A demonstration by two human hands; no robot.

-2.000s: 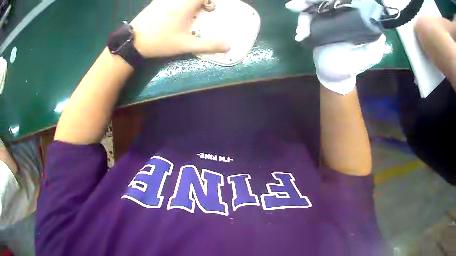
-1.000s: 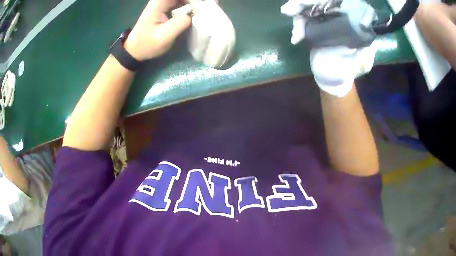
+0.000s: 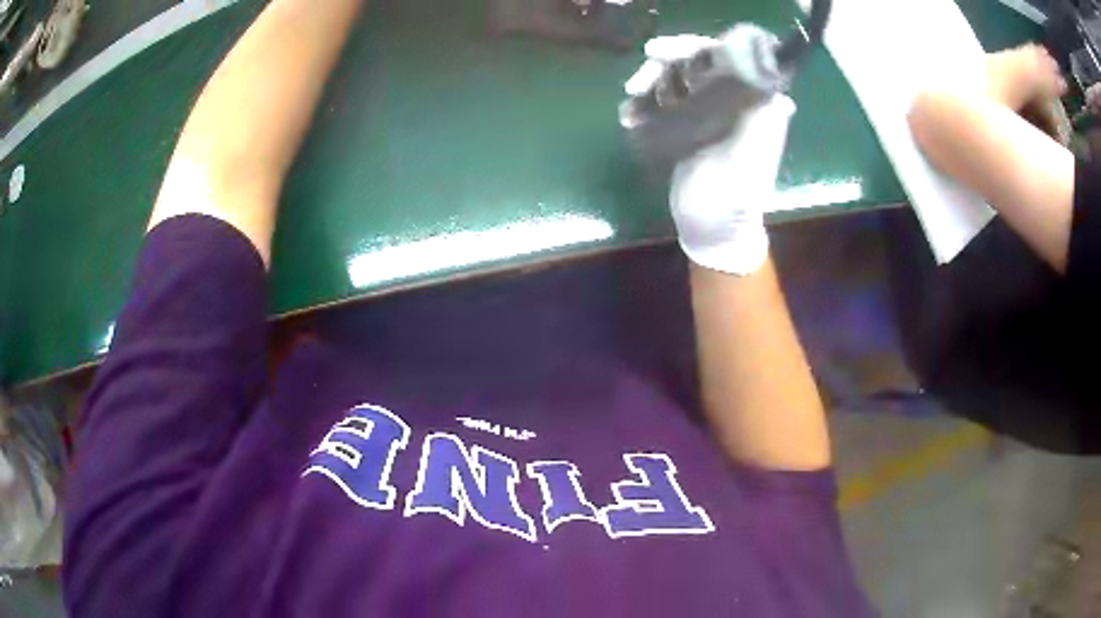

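My right hand (image 3: 724, 169), in a white knit glove, is closed around the electric screwdriver (image 3: 706, 103), a blurred grey-black cylinder with a light grey end. It is held over the green bench (image 3: 471, 157) right of centre. The tool's bit end is too blurred to tell. My left forearm reaches up and out of the top edge at upper left, so my left hand is out of the picture. The off-white plastic housing is not in view.
A dark object (image 3: 580, 18) is cut off by the top edge. At right, a long white sheet (image 3: 899, 109) lies beside and under a neighbouring person's forearm (image 3: 990, 157). Blurred parts (image 3: 48, 42) show at the top left corner.
The housing and my left hand have gone out of view past the top edge. My right hand, still holding the screwdriver, has moved left in the picture.
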